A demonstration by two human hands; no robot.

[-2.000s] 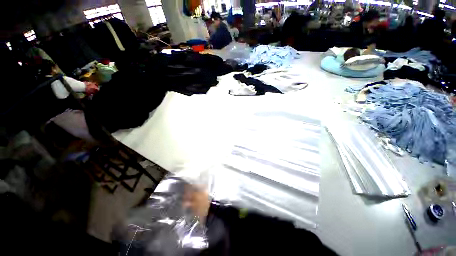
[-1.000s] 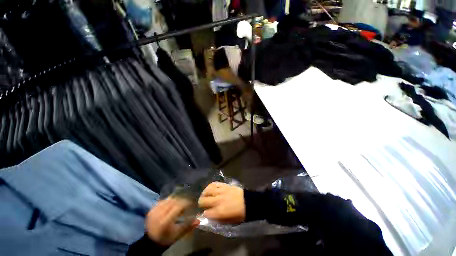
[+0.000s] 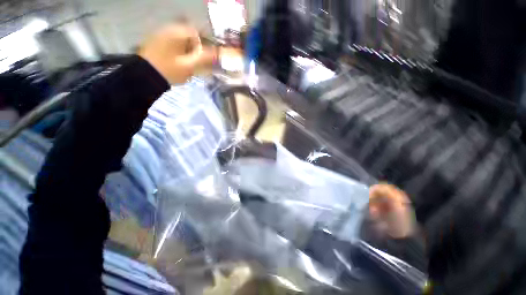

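A light blue shirt [image 3: 300, 193] is in front of me on a black hanger [image 3: 258, 106] with a curved hook. A clear poly cover [image 3: 199, 135] lies loosely around it, the hook bare above. My left hand [image 3: 176, 52] is raised at the upper left, blurred, its fingers closed at the upper part of the film. My right hand [image 3: 392, 210] is at the shirt's shoulder on the right, closed on the film there. Motion blur hides the fingertips and the cover's opening.
Blue shirts [image 3: 135, 167] hang packed at the left, partly behind my left sleeve, beside a grey metal rail [image 3: 37, 112]. A row of charcoal garments [image 3: 427, 138] hangs on the right. Floor shows between the rows.
The view has swung left, from the table to the rails. My hands, close together a second ago with the film, are now wide apart, with the film spread around the hung shirt.
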